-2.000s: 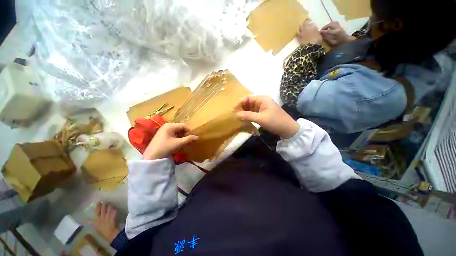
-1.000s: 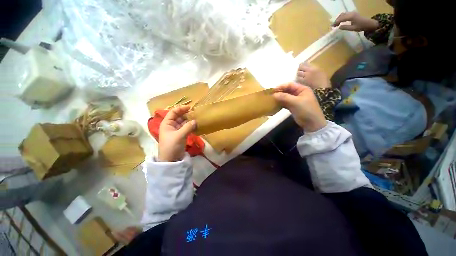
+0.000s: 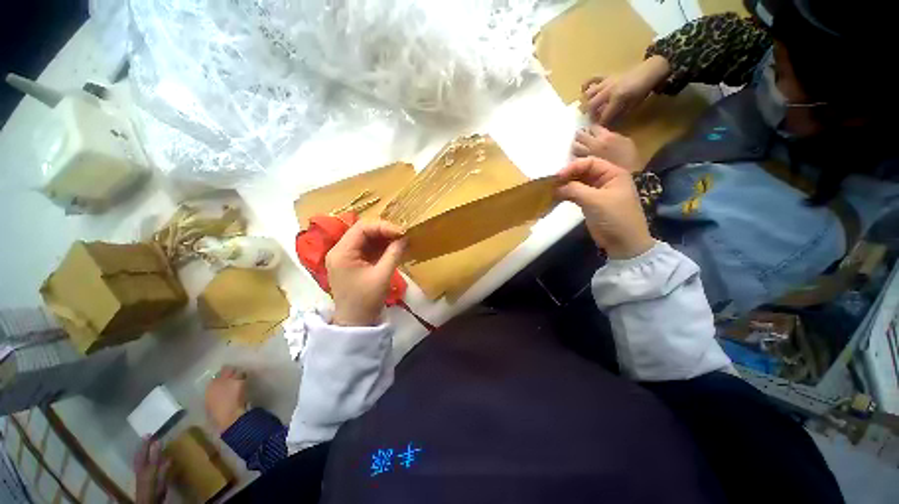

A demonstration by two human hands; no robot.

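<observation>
My left hand pinches the left end of a long, narrow folded brown card. My right hand pinches its right end. The strip is held taut, slightly tilted, above a flat brown card on the table. Thin gold chains lie in near-parallel rows on that flat card, behind the strip. A red pouch lies beside my left hand, partly hidden by it. Short gold pieces lie on another brown card at the left.
Clear plastic bags heap behind the cards. A brown carton, a tan cord bundle and a white device stand left. Another person's hands are at the right, with brown cards. Other hands show lower left.
Since the first frame the card has gone from a broader bent sheet to a narrow strip stretched between my hands. The neighbour's hands have moved closer together since the second frame.
</observation>
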